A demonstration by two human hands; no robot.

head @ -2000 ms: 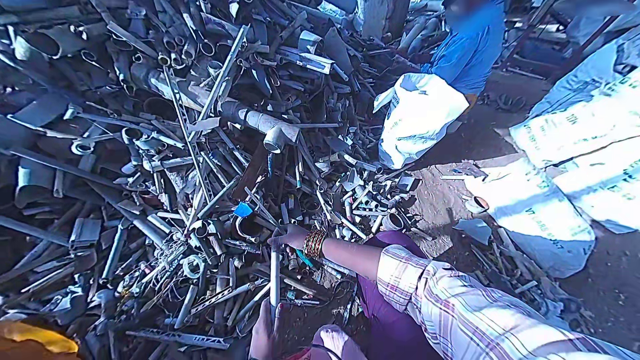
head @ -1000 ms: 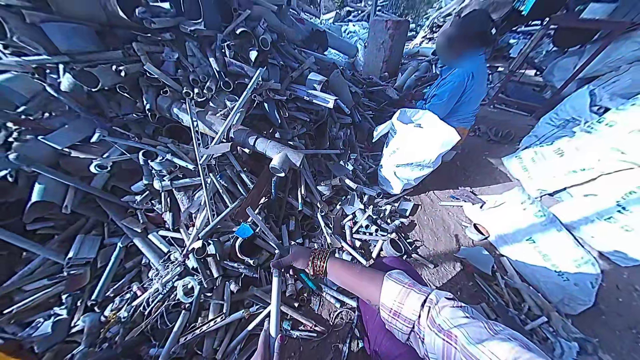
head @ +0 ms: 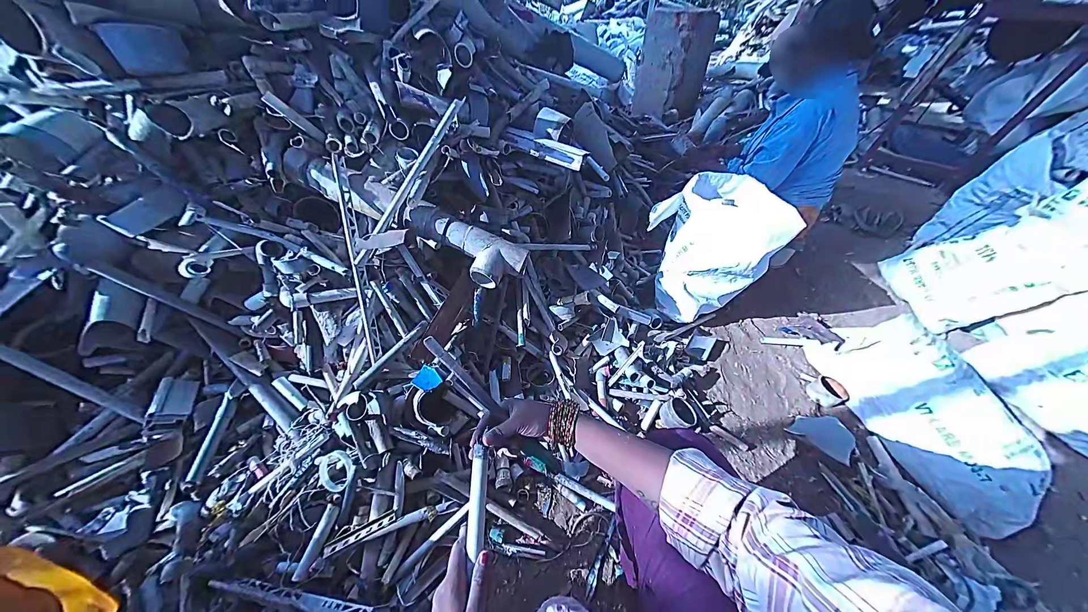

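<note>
Near the lower middle, my right hand [head: 514, 425], with bangles at the wrist, grips a dark flat strip [head: 459, 370] that slants up to the left. Just below it stands the top end of a pale plastic pipe [head: 477, 501]. My left hand [head: 452, 578] is closed around the lower part of this pipe at the bottom edge. Around both hands lie scrap plastic pipes and fittings. A blue piece [head: 427, 378] lies just left of the strip, and a thick pipe with a tee fitting [head: 489, 259] rests farther up the heap.
A person in a blue top [head: 803, 127] sits at the upper right behind a white sack [head: 722, 242]. Large printed white sacks [head: 952, 408] lie at the right. A concrete block [head: 674, 59] stands at the back. Something yellow [head: 51, 578] shows at the lower left.
The dark strip shows in my right hand now and one second ago, but not plainly two seconds ago. The view has tilted upward since the first frame.
</note>
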